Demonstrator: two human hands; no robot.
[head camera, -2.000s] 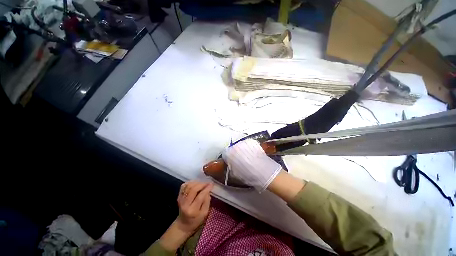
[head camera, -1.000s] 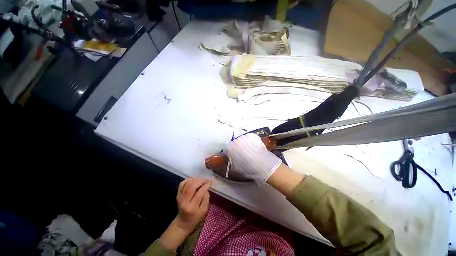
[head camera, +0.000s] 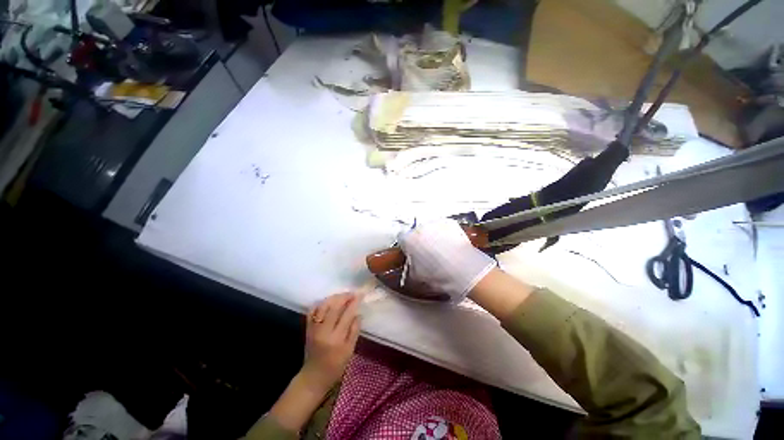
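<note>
The steam iron, with an orange-brown wooden handle, stands on the white table near its front edge. My right hand, in a white glove, is closed on the iron's handle and hides much of it. My bare left hand lies at the table's front edge, just left of the iron, with its fingertips on a pale fabric strip. The strip runs from the fingertips under the iron; most of it is hidden or hard to see against the white top.
A stack of cut pieces lies at the far side, with crumpled scraps behind it. Black shears and a dark cord lie at the right. A grey band and black hose slant up from the iron.
The iron and my right hand have shifted slightly right along the table edge. My left hand has moved onto the edge, its fingers flatter. The whole view has shifted a little.
</note>
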